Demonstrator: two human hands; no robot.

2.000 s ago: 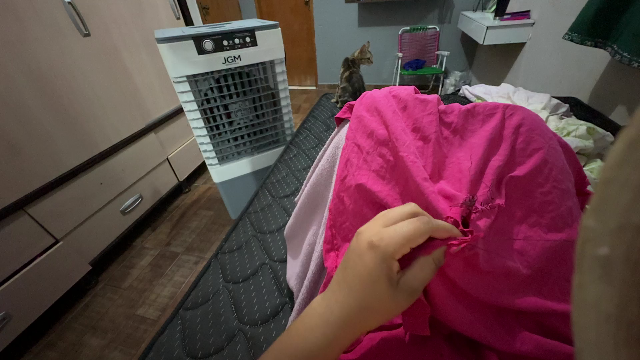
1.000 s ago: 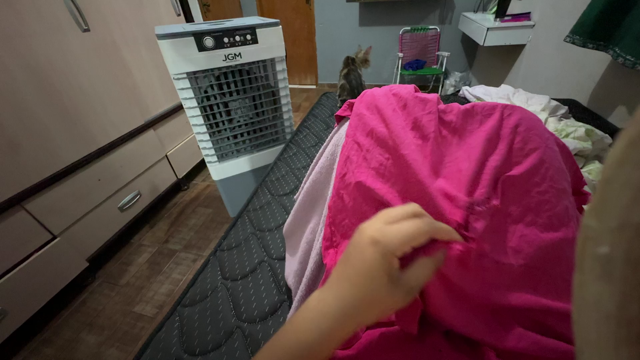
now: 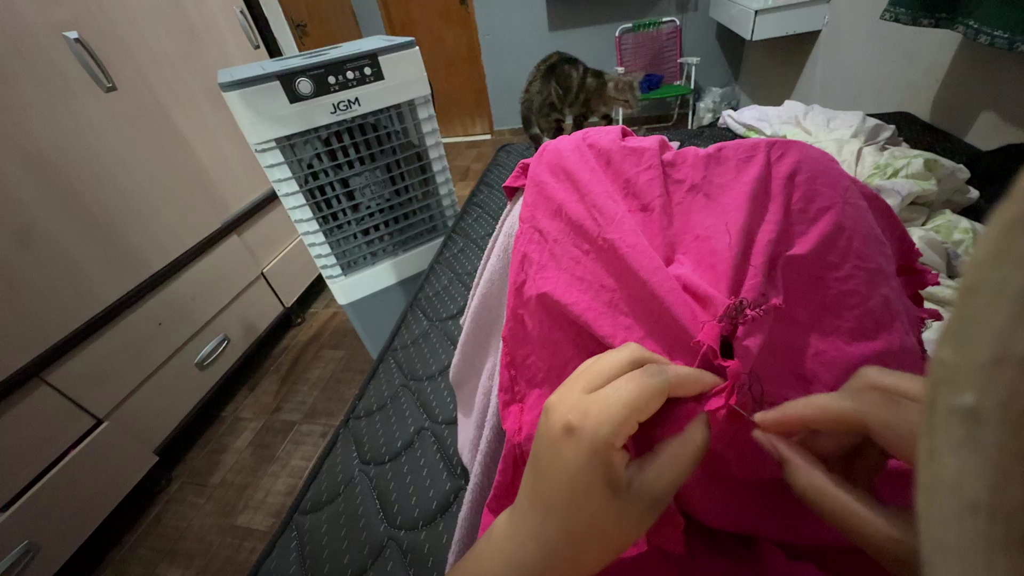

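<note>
A bright pink cloth (image 3: 608, 240) lies draped in front of me, with a small torn hole (image 3: 726, 347) edged by dark thread stitches (image 3: 740, 310). My left hand (image 3: 616, 448) pinches the fabric at the lower left edge of the hole. At the right, my right hand (image 3: 848, 440) holds a thin sewing needle (image 3: 742, 412) between thumb and forefinger, its far end at the gathered cloth beside the left fingertips. Part of my right hand is hidden by a blurred beige object at the right edge. Under the pink cloth shows a pale pink towel-like fabric (image 3: 480, 368).
The cloths rest on a dark quilted mattress (image 3: 392, 448). A white air cooler (image 3: 360, 184) stands left of it, near a wardrobe with drawers (image 3: 160, 344). A tabby cat (image 3: 568, 92) is at the far end, before a folding chair (image 3: 652, 60). Crumpled bedding (image 3: 864, 144) lies at the right.
My right hand has come into view with the needle at the cloth. The hole, covered one second ago, shows again. The cat, upright before, now has its head lowered to the right.
</note>
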